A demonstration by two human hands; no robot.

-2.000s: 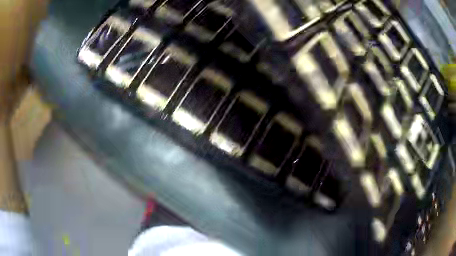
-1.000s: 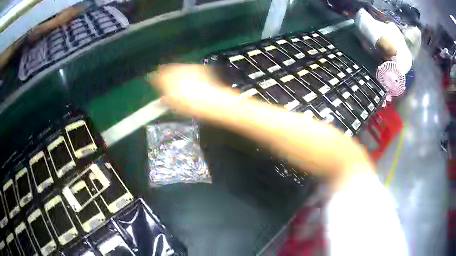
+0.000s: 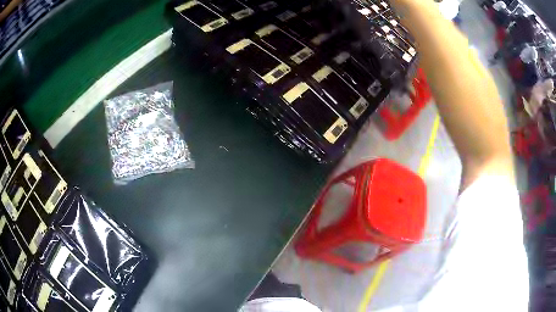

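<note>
The stack of black trays [image 3: 286,131] stands at the upper middle, its pockets holding dark phone units with pale borders. My right forearm [image 3: 466,91] reaches up past the stack's right side from a white sleeve; the right hand is beyond the top edge. My left hand is out of the picture. Another black tray of phone units [image 3: 52,189] is cut off at the lower left. It has a shiny pocket [image 3: 100,234] without a pale border, and a loose unit [image 3: 23,186] lies askew across its rows.
A clear bag of small silvery parts [image 3: 146,134] lies on the dark green bench [image 3: 213,225] between the trays. A white strip [image 3: 110,85] crosses the bench. A red stool [image 3: 396,198] stands beyond the bench edge. Other people are at the far right, small and blurred.
The view has swung right and nearer to the stack. The right arm, earlier across the stack with its blurred hand in view, now reaches upward on the right, hand out of view.
</note>
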